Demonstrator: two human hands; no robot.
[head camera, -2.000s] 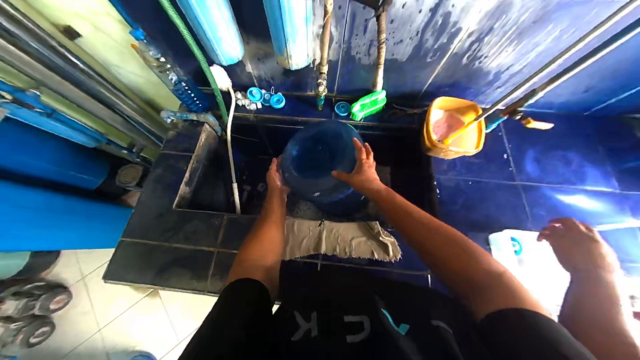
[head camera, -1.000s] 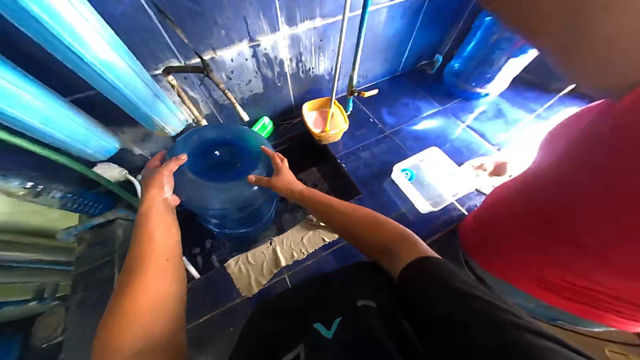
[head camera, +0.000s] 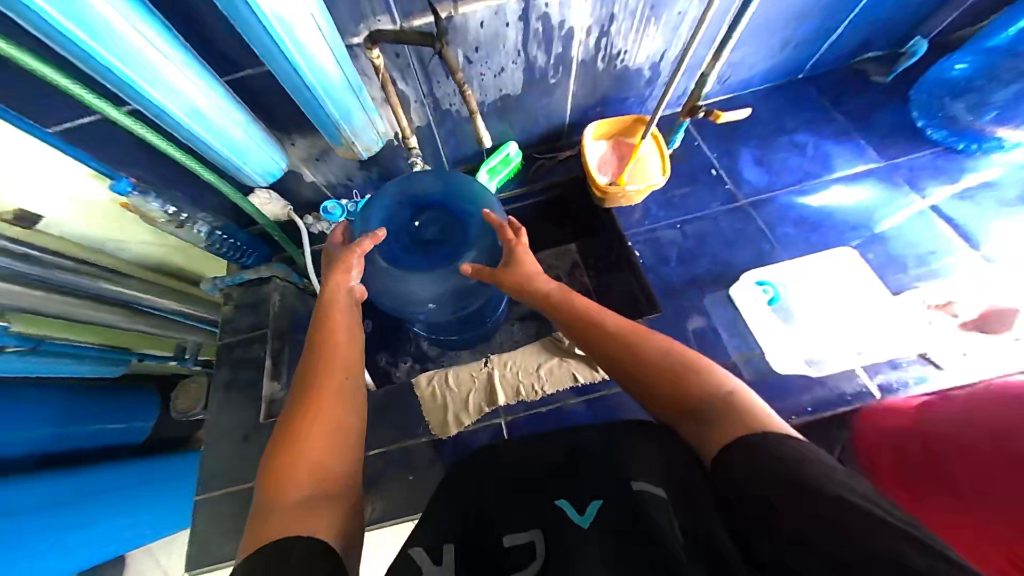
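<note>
A large blue translucent water jug (head camera: 432, 248) stands in the dark tiled basin (head camera: 596, 240), its round base facing up. My left hand (head camera: 346, 260) lies against the jug's left side, the thumb over its upper edge. On the right side, my right hand (head camera: 512, 260) rests with spread fingers along the jug's rim. Between them the two hands hold the jug; its lower end is partly hidden inside the basin. A beige cloth (head camera: 508, 380) lies over the basin's front edge. A green brush (head camera: 500, 166) and some blue caps (head camera: 336, 210) lie behind the jug.
A yellow tub (head camera: 626, 160) with a handled tool in it stands at the basin's back right corner. Farther right are a white plastic container (head camera: 824, 312), another blue jug (head camera: 976, 88) and a person in red (head camera: 944, 472). Blue filter housings (head camera: 312, 72) hang at upper left, beside a green hose (head camera: 144, 144).
Both hands have stayed on the jug, which stands higher out of the basin than two seconds ago. The person in red has moved back toward the lower right. The view has shifted.
</note>
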